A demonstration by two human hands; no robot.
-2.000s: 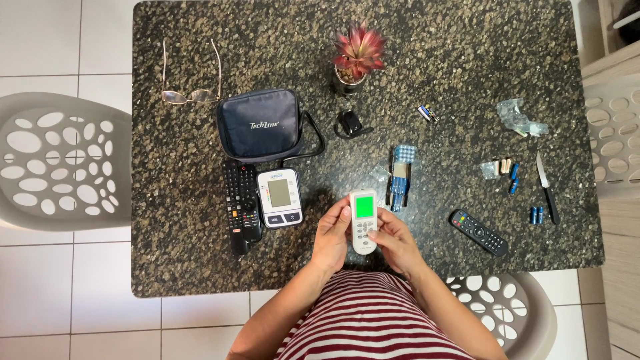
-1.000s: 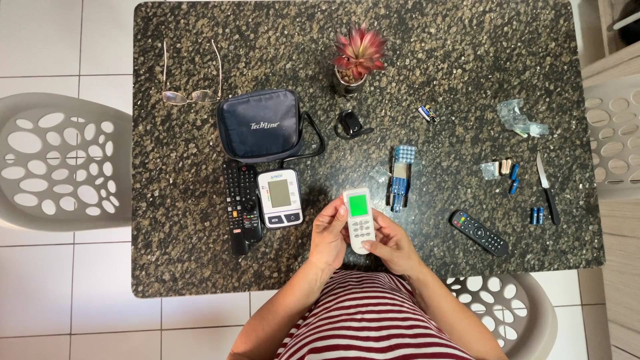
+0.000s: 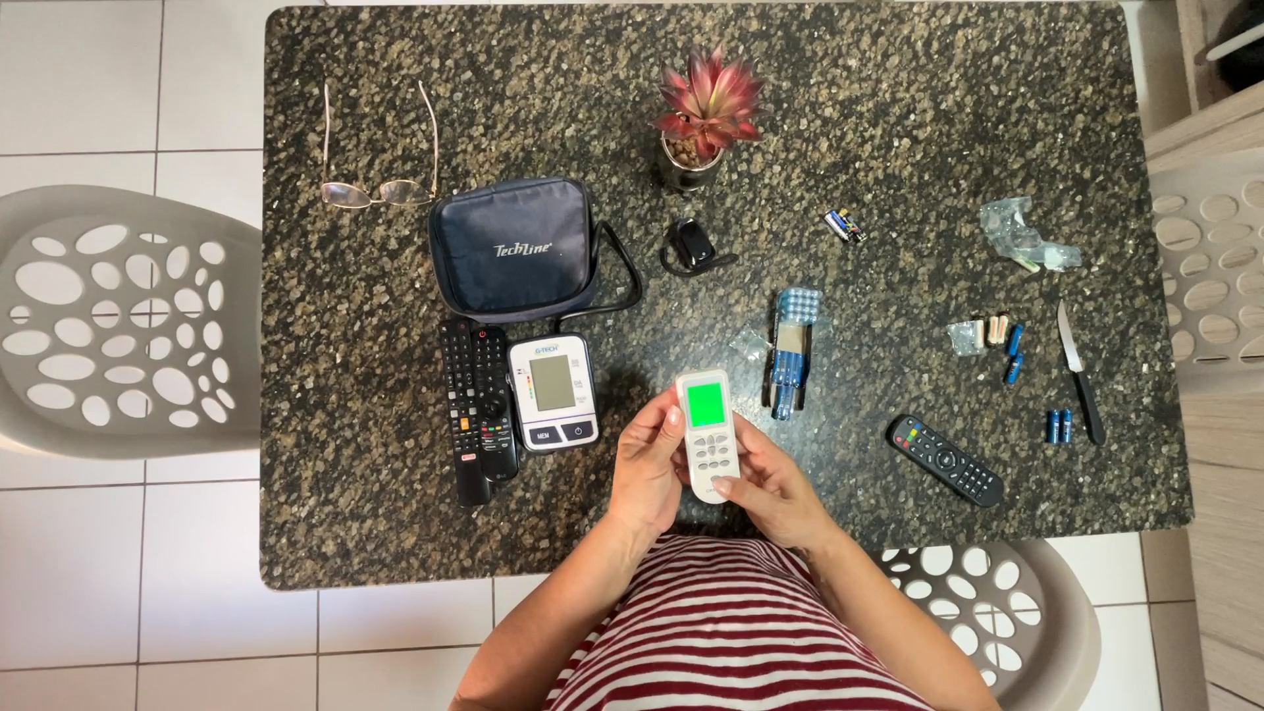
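A white air-conditioner remote control [image 3: 710,444] with a lit green display is held upright between both hands near the table's front edge. My left hand [image 3: 649,459] grips its left side, the thumb beside the display. My right hand [image 3: 780,484] holds the lower right side, with the thumb on the lowest part of its face. Left of the hands lie a white blood pressure monitor [image 3: 553,395] and two black remote controls [image 3: 466,425]. An opened pack of blue batteries [image 3: 790,351] is just beyond my right hand. Another black remote control [image 3: 945,460] lies to the right.
On the granite table [image 3: 355,474] are a navy zip case [image 3: 518,252], eyeglasses [image 3: 375,194], a potted succulent [image 3: 706,114], a black strapped device [image 3: 693,243], loose batteries [image 3: 1014,368], plastic wrapping [image 3: 1022,237] and a black-handled knife [image 3: 1081,370]. Perforated chairs [image 3: 128,306] stand around it.
Both hands and the white remote have shifted slightly left since the oldest frame. The display stays lit green, and the other things on the table have not moved.
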